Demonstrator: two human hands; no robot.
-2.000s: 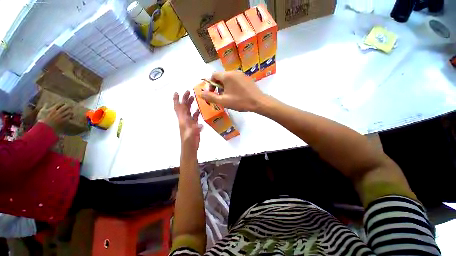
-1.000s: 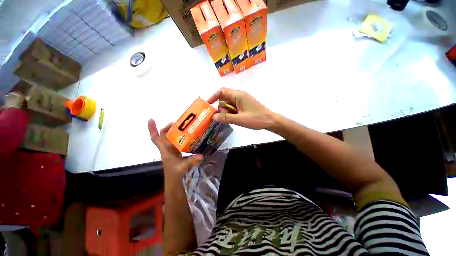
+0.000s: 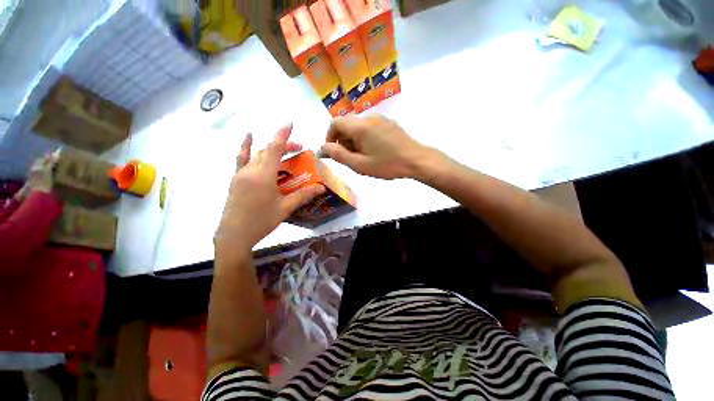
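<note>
An orange retail box (image 3: 333,193) with a dark lower part stands near the front edge of the white bench. My left hand (image 3: 262,192) holds it from the left, thumb on its top and fingers spread behind, hiding part of the handle slot. My right hand (image 3: 374,146) is curled at the box's upper right corner, its fingertips at the top edge. A small thin tip shows at these fingertips, likely the small cutter; the rest is hidden in the hand. Three more orange retail boxes (image 3: 344,59) stand upright in a row behind.
A tape dispenser (image 3: 137,178) and a thin yellow-green strip (image 3: 163,193) lie left. A person in a red sleeve (image 3: 35,219) is beside brown cartons (image 3: 82,176). A round label-like ring (image 3: 211,99) lies at the back; a yellow pad (image 3: 575,29) lies right.
The box has turned and shifted slightly right. My left hand has moved up and over its left side. My right hand has moved up a little to its top corner. The view has shifted.
</note>
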